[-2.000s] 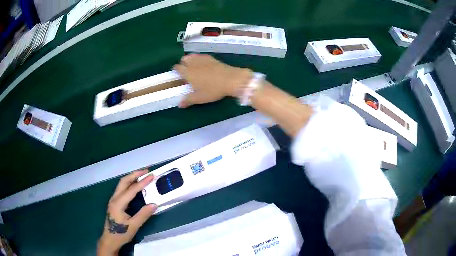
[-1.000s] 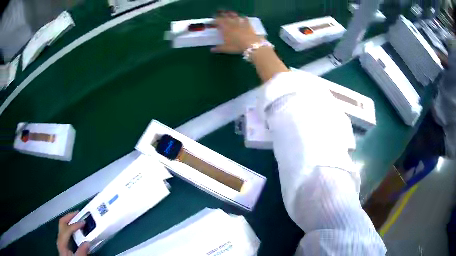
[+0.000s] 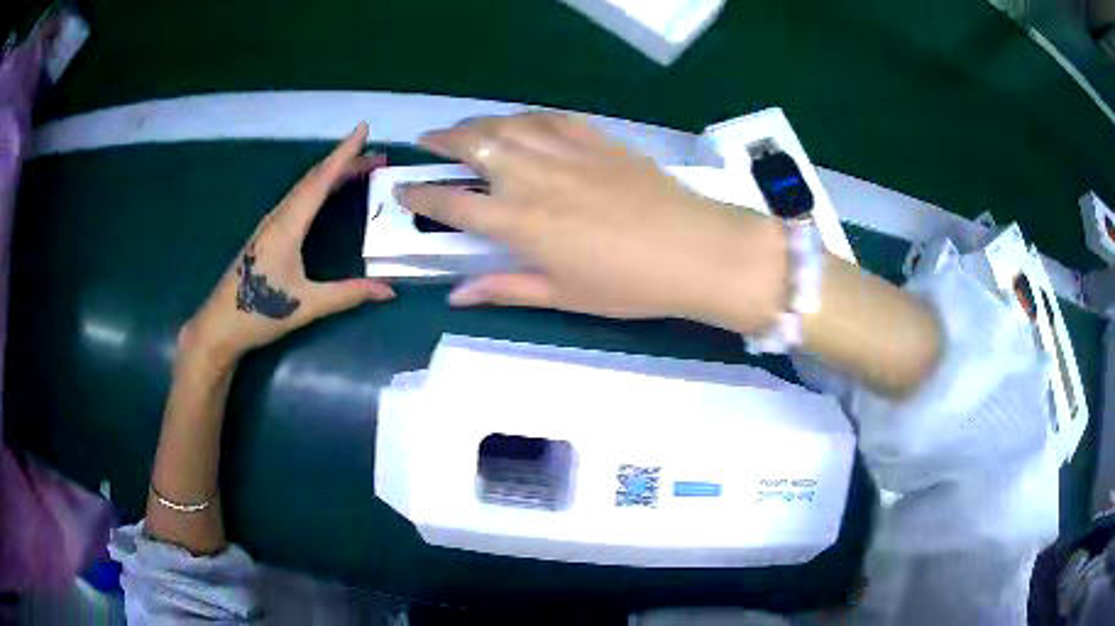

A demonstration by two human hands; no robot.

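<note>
A white carded watch box [image 3: 422, 261] lies lengthwise beside the pale rail, its dark window partly under my right fingers. My left hand [image 3: 281, 251] is at its left end, thumb and fingers spread around the corners; whether they touch it is unclear. My right hand [image 3: 575, 214], slightly blurred, lies over the box and hides much of it. An open watch box [image 3: 836, 232] with a dark-faced watch [image 3: 783, 186] lies at the upper right, partly behind my right wrist. A stack of white window cards [image 3: 734, 489] lies nearest me, with a cut-out, QR code and blue bar.
The pale rail [image 3: 245, 116] crosses behind the box. A white box [image 3: 666, 25] is cut off at the top edge on the green belt. A printed watch box [image 3: 1045, 342] stands at the right, beyond my right sleeve. Pink cloth [image 3: 18, 147] shows at the left edge.
My view has shifted. My right hand has come back from the far box on the belt to the box before me. My left hand no longer holds the cards. The open watch box now appears further right.
</note>
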